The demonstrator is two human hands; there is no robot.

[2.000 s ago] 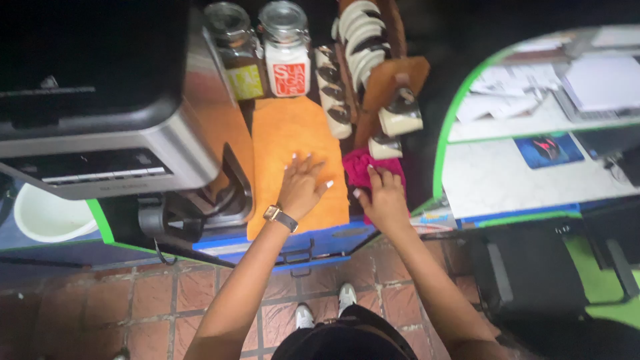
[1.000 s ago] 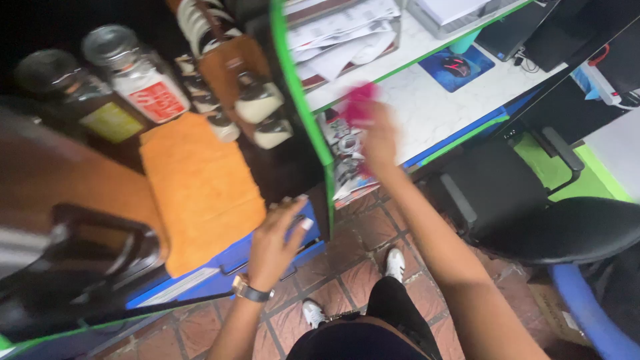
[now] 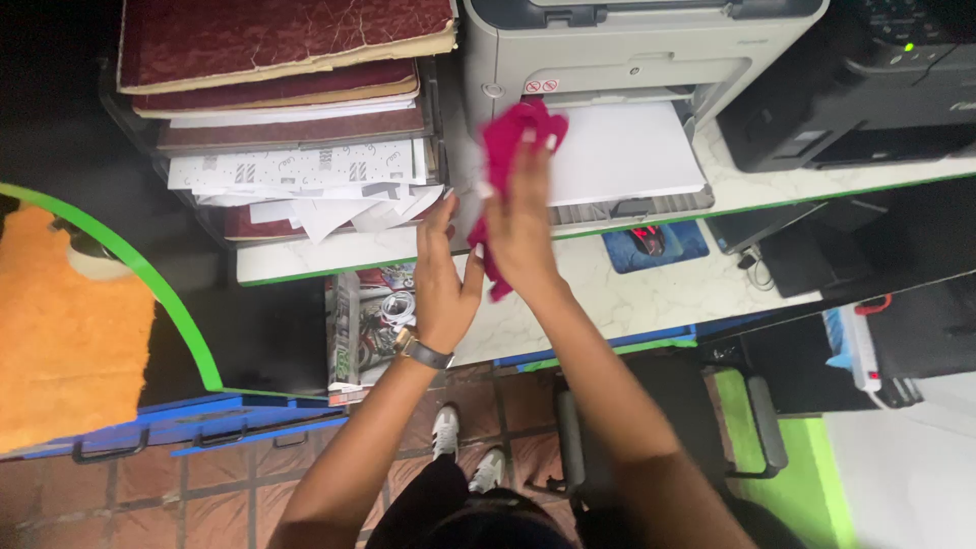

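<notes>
My right hand (image 3: 526, 221) holds a bunched magenta cloth (image 3: 507, 145), somewhat blurred, between the paper tray unit and the grey printer (image 3: 633, 57). The cloth's top overlaps the left edge of the printer's paper stack (image 3: 618, 152). My left hand (image 3: 442, 282), with a watch on its wrist, is beside the cloth's lower part, fingers apart and holding nothing; its fingertips are near the loose papers (image 3: 328, 213). Whether the cloth touches the shelf is hard to tell. An orange cloth (image 3: 69, 328) lies on the black counter at the left.
Worn dark red ledgers (image 3: 282, 38) and papers fill a black tray unit (image 3: 145, 152). A black printer (image 3: 854, 99) stands at the right. Below the marble-patterned shelf (image 3: 290, 259) are a mouse on a blue pad (image 3: 656, 244) and a coiled white cable (image 3: 398, 306). A black chair (image 3: 656, 427) stands beneath.
The view has swung right. The magenta cloth, earlier on the dark counter beside the orange cloth, is now in my right hand at the printer shelf. My left hand has left the orange cloth.
</notes>
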